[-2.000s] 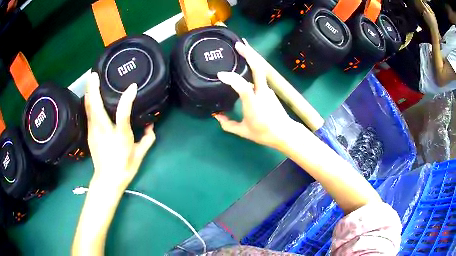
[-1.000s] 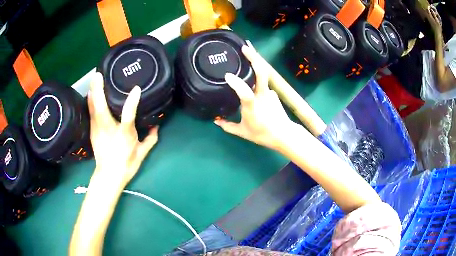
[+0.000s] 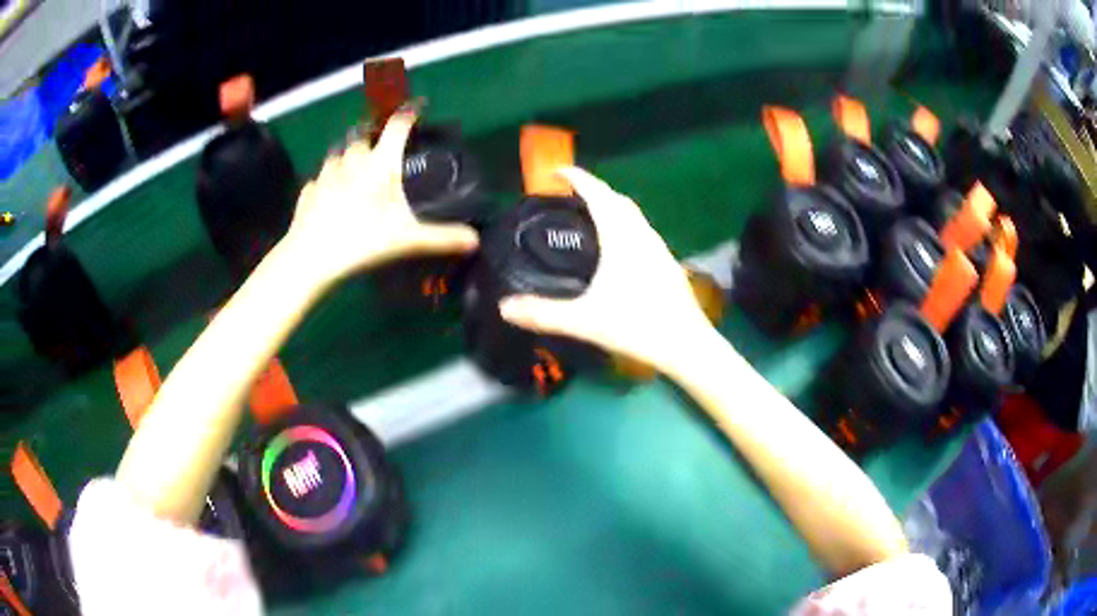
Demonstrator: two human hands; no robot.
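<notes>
My right hand [image 3: 620,283] grips a black speaker [image 3: 529,289] at its top and side, over the white strip. Its orange strap [image 3: 547,159] stands up behind it. My left hand [image 3: 367,205] is around a second speaker [image 3: 439,181] further back on the green belt; the hand hides part of it. A speaker with a rainbow-lit ring [image 3: 315,487] stands at the lower left on the bench. The view is blurred. An amber mallet head [image 3: 704,295] shows partly behind my right hand.
More strapped speakers [image 3: 908,355] are grouped at the right. Others [image 3: 244,181] stand at the far left on the belt, and a few at the lower left edge. The white strip [image 3: 433,403] divides bench and belt. A blue bin [image 3: 1004,517] lies at the lower right.
The view has shifted toward the belt. Both hands have moved forward with speakers, from the bench toward the belt. One left speaker's ring now shows rainbow light. The white cable is out of view.
</notes>
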